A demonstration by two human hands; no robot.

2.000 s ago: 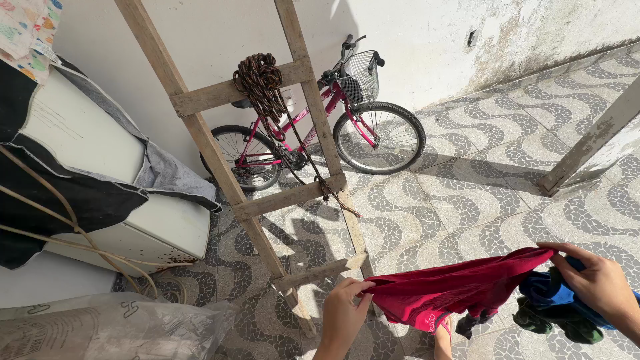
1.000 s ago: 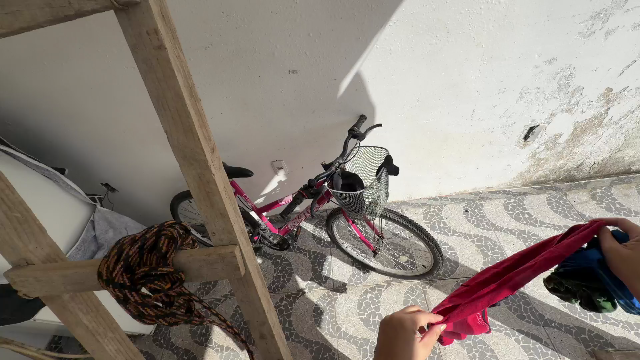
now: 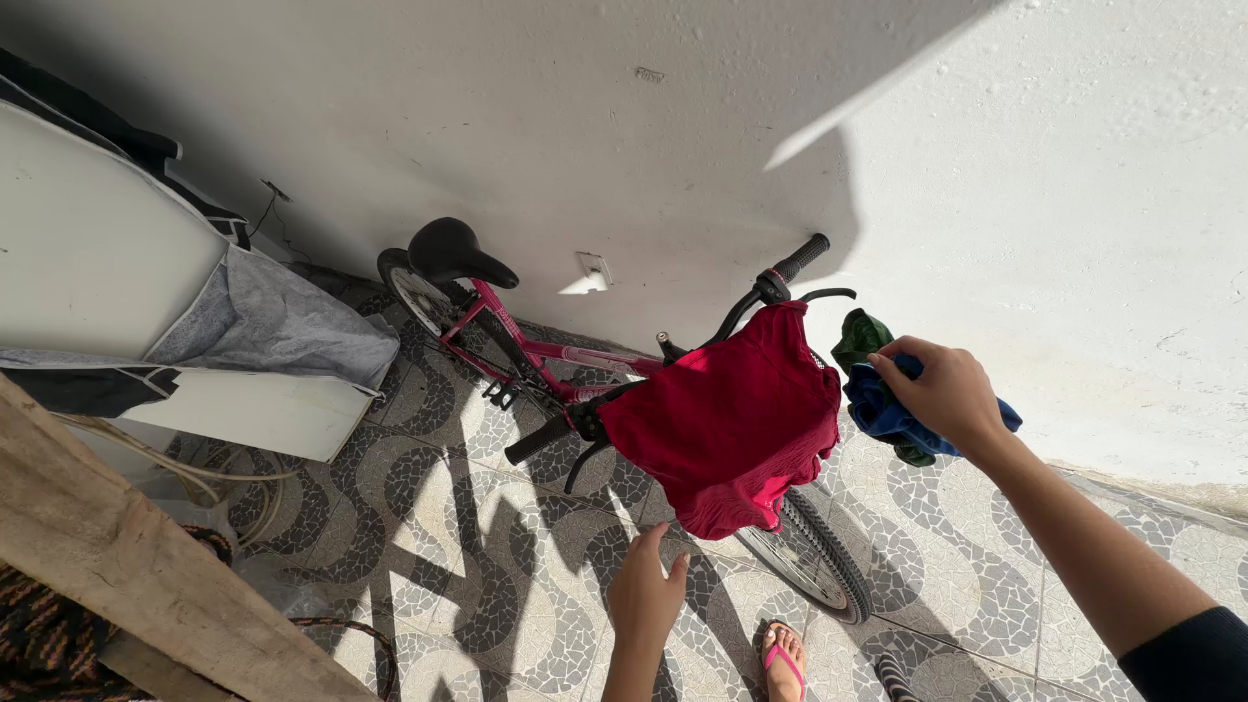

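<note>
A red cloth garment [image 3: 726,409] lies draped over the front basket and part of the handlebar of a pink bicycle [image 3: 526,356]. My left hand [image 3: 646,585] is just below the garment's lower edge, thumb and fingers apart, holding nothing. To the right of the basket, my right hand [image 3: 931,385] grips a bundle of dark blue and green cloth [image 3: 892,414]. The basket itself is hidden under the red garment.
The bicycle stands by a white wall [image 3: 546,127]. At left are a white appliance [image 3: 97,234] with a grey fabric cover [image 3: 283,317], pale hoses [image 3: 195,473], a wooden ladder [image 3: 146,556] and coiled rope [image 3: 58,624]. My foot in a pink flip-flop [image 3: 783,658] is on the patterned floor.
The red garment, held between both hands earlier, now lies over the bicycle's basket. My left hand has let go of it. The blue and green cloth is still in my right hand. The view is nearer the bicycle.
</note>
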